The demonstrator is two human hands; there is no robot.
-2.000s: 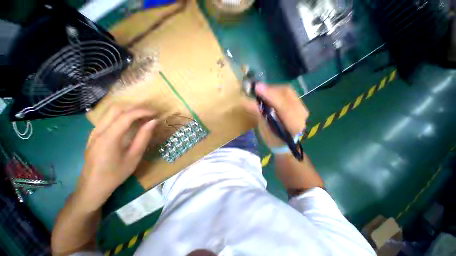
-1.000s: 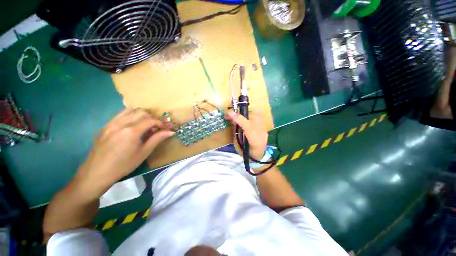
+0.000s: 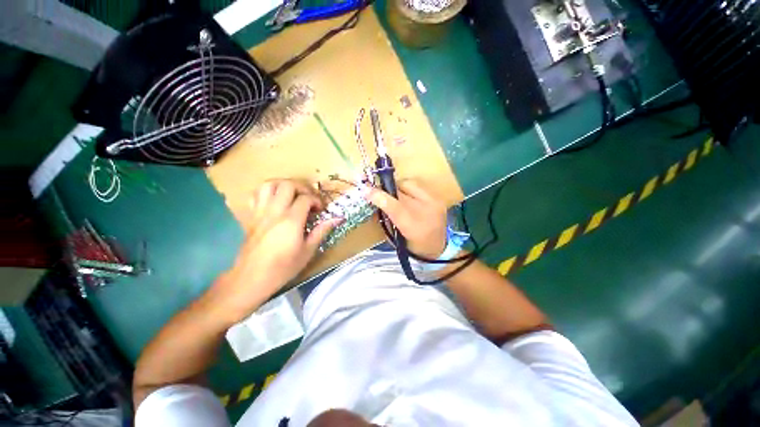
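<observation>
A green PCB panel point(image 3: 354, 215) with silvery parts lies near the front edge of the tan board point(image 3: 417, 142). My left hand point(image 3: 287, 218) is over its left end, fingertips at the panel; whether they pinch a small part is hard to tell. My right hand point(image 3: 417, 218) is at the panel's right end and holds the soldering iron point(image 3: 383, 171), its tip and curved tube pointing away from me, off the panel. Thin dark wires rise at the panel's far edge. A narrow green strip point(image 3: 331, 136) lies beyond.
A black fan point(image 3: 208, 119) with a wire grille stands at the far left, a heap of fine clippings point(image 3: 286, 110) beside it. A black box with metal mechanism point(image 3: 575, 32) and a round spool point(image 3: 425, 21) are far right. Red and silvery pieces point(image 3: 104, 258) lie left.
My left hand has moved right, onto the panel's left end. My right hand came from the right to the panel with the iron, which now points away. The camera view has shifted.
</observation>
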